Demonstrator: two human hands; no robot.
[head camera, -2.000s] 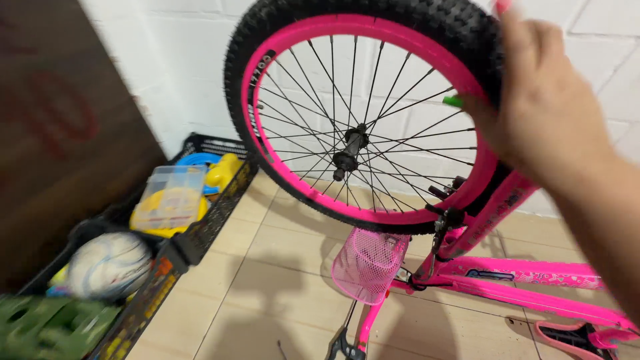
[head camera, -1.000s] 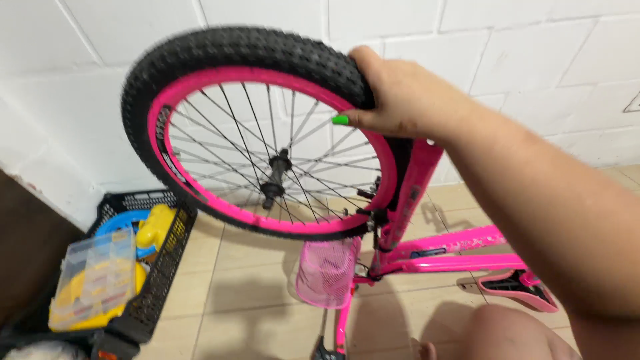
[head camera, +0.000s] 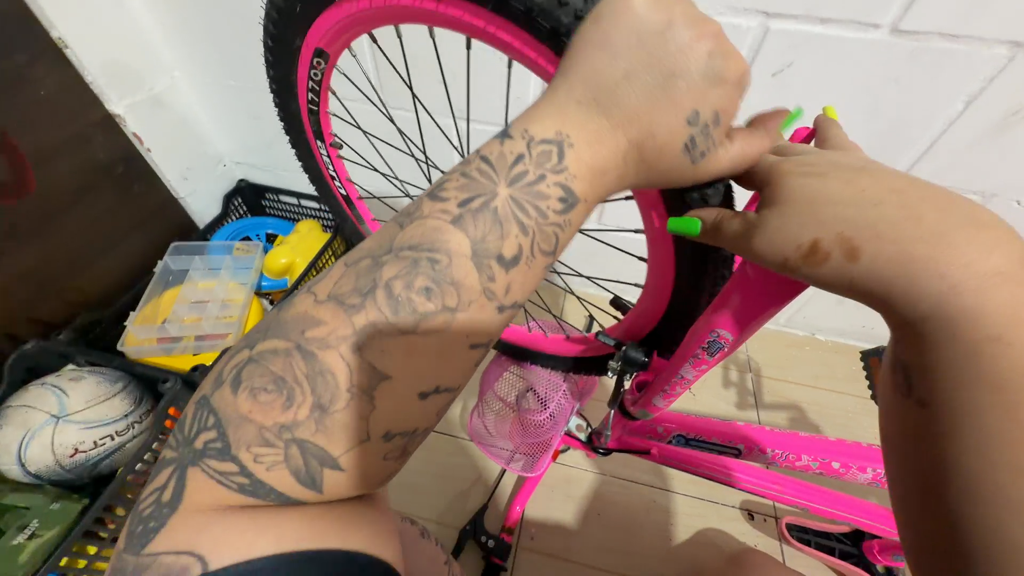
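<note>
A bicycle wheel with a pink rim (head camera: 660, 264) and black knobby tire stands upright between the arms of a pink fork (head camera: 712, 336) on an upside-down bicycle. Reaching across the wheel, my left hand (head camera: 656, 96) is near the tire's upper right side; its thumb points at the fork end, and its other fingers are hidden. My right hand (head camera: 824, 192) is around the pink fork near its upper end, thumb beside the tire. A brake arm (head camera: 628, 360) sits beside the rim low on the fork. My left forearm hides the wheel's hub.
A pink mesh basket (head camera: 524, 408) hangs below the wheel. At left, black plastic crates (head camera: 276, 200) hold a clear divided box (head camera: 196, 296), yellow and blue toys and a white ball (head camera: 76, 424). A white block wall (head camera: 896, 96) is behind. The bicycle's saddle (head camera: 832, 544) is near the tiled floor.
My left arm has come into view across the wheel. My right hand, earlier at the tire's upper right, is now at the fork. The view has shifted.
</note>
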